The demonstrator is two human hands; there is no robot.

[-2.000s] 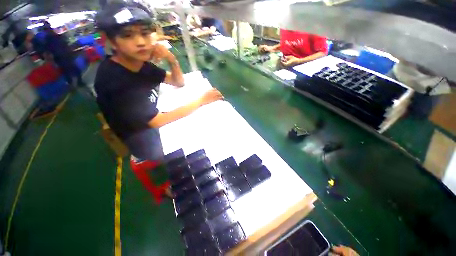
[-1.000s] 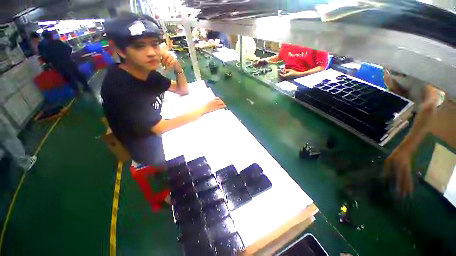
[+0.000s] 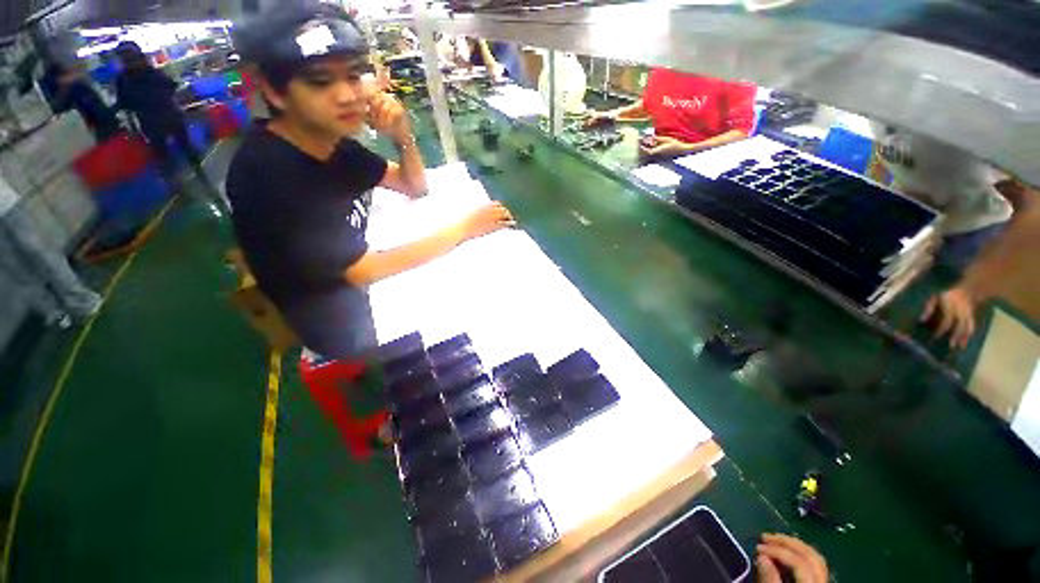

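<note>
A hand [image 3: 791,559], apparently my left, shows at the bottom edge, cut off. Its fingers are bent; whether it holds anything is hidden. Just left of it lies a dark rectangle with a pale rim [image 3: 681,553], perhaps a smartphone, cut off by the edge. My right hand is out of the picture. Black glossy cases or covers [image 3: 494,464] lie in rows on the near left part of the white sheet [image 3: 610,376] on a board stack. A small part with a yellow block [image 3: 810,492] lies on the green belt, right of the stack.
A person in black [image 3: 302,199] sits left of the sheet, one hand on it. Blurred black corded parts [image 3: 730,345] lie on the green belt [image 3: 639,268]. Across it are a person in red [image 3: 696,105], black stacked trays [image 3: 798,222] and another person's hand [image 3: 952,315]. A shelf hangs above.
The arm across the belt has drawn back from over it to the right. The yellow-block part sits further right and lower. The hand at the bottom edge shows more than one second ago.
</note>
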